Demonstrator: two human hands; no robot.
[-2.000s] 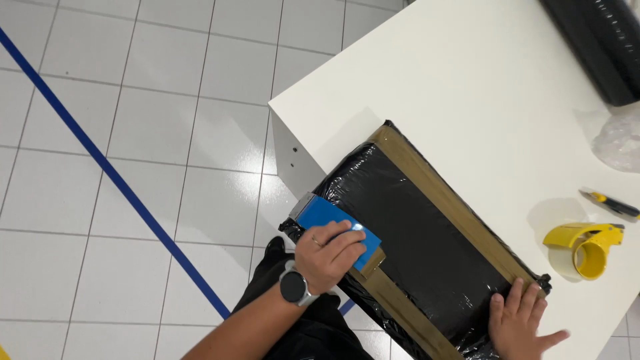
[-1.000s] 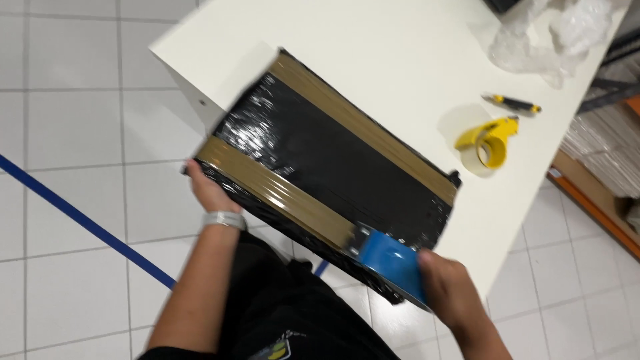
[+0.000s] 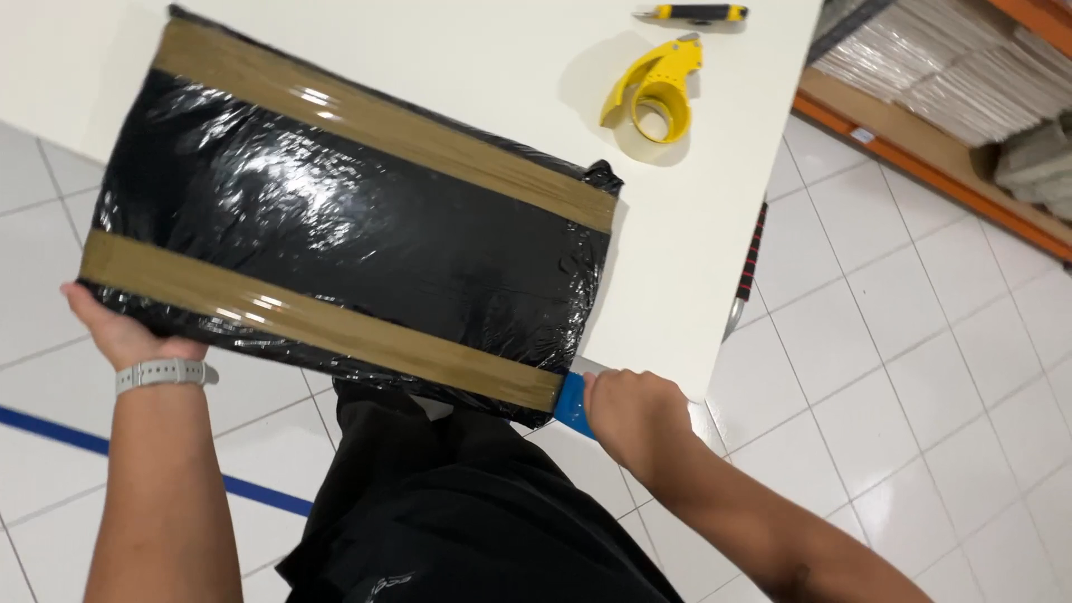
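A flat box wrapped in black plastic film (image 3: 394, 234) lies partly over the table's edge, tilted in view. One strip of brown packing tape (image 3: 377, 138) runs along its far side, another strip of brown tape (image 3: 335, 327) along its near side. My left hand (image 3: 130, 331), below a grey watch strap, supports the box's near left corner, its fingers partly hidden beneath. In my right hand (image 3: 641, 414) is a blue tape dispenser (image 3: 574, 406), pressed at the right end of the near strip; most of the dispenser is hidden.
On the white table (image 3: 662, 276), a yellow tape dispenser (image 3: 662, 96) with a clear roll stands beyond the box, near a yellow and black utility knife (image 3: 699, 12). An orange-edged shelf (image 3: 930, 159) holds stacked packs at the right. A red and black handle (image 3: 754, 255) shows beside the table.
The blue dispenser has moved along the near side to the box's right end, leaving brown tape behind it. My left hand has gone to the near left corner. The view has shifted right.
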